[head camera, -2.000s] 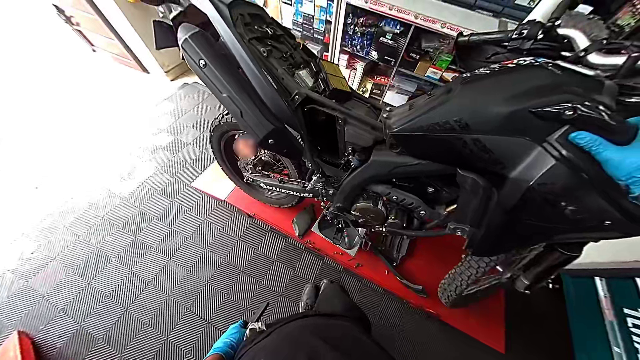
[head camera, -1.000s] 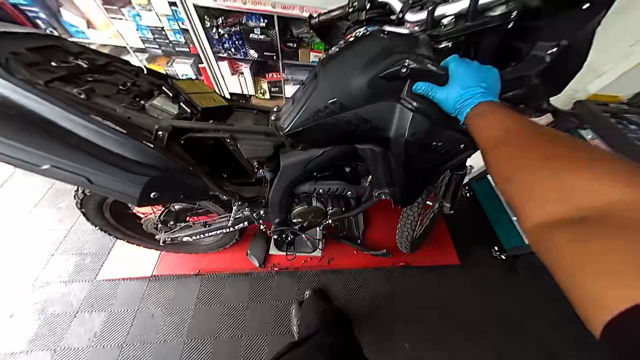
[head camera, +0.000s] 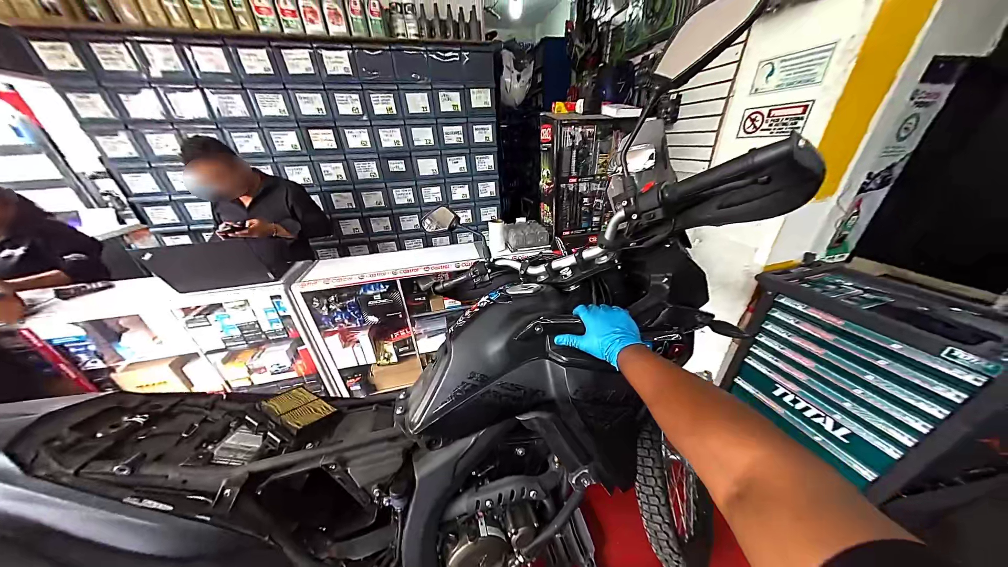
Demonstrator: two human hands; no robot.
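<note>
My right hand [head camera: 602,336], in a blue glove, rests on the upper side panel of a black motorcycle, just ahead of its fuel tank [head camera: 496,354]. Its fingers lie over the panel's top edge, below the handlebar [head camera: 587,260]. The seat is off, so the frame tray [head camera: 157,441] shows, with a yellowish pleated piece [head camera: 298,406] on it. Below the tank are the engine [head camera: 480,543] and, to the right, the front wheel [head camera: 665,496]. My left hand is out of view.
A glass display counter [head camera: 315,276] stands behind the motorcycle, with two people beyond it, one holding a small object. Labelled drawers [head camera: 362,134] line the back wall. At the right is a green tool cabinet [head camera: 835,378]. A mirror [head camera: 705,39] juts up from the handlebar.
The view has swung up toward the counter and drawers. My right hand stays at the front side panel. My left hand, seen low in the oldest frame with a dark thin tool, has left view.
</note>
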